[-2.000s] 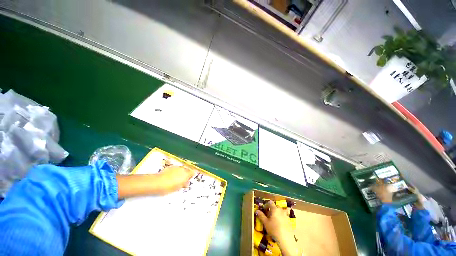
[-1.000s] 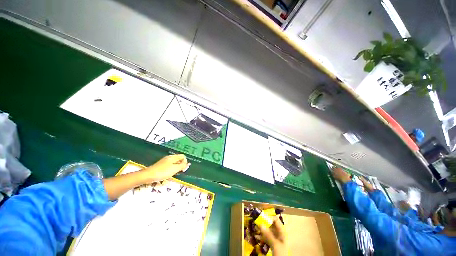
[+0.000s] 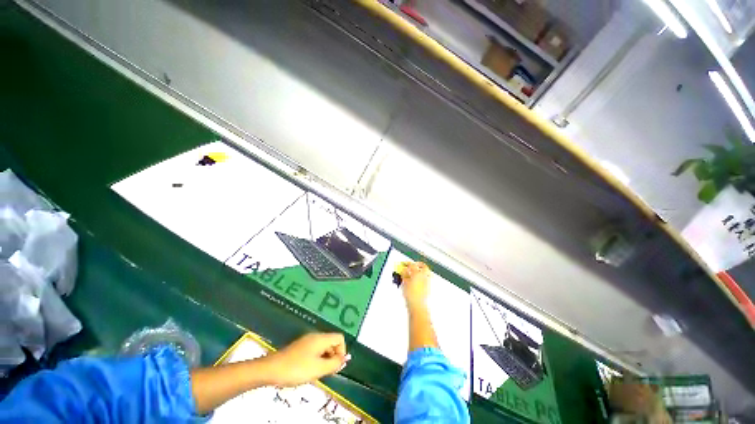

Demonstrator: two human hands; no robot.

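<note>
My right hand is over the second white panel, its fingers on a yellow-and-black accessory near the panel's far edge. My left hand is above the far edge of the white parts tray, fingers pinched; a tiny pale bit shows at the fingertips, too small to name. Small dark parts lie in the tray. The first white panel bears another yellow-and-black accessory and a small dark part.
Printed TABLET PC boxes lie beside the white panels on the green bench. A clear plastic item is left of the tray, with pale crumpled pouches further left. A grey panel runs behind. A blurred hand is at the lower right.
My right hand has left the brown carton and moved up onto the second white panel with a yellow-and-black accessory. My left hand stays pinched near the tray's far edge. The view has shifted; the carton is out of frame.
</note>
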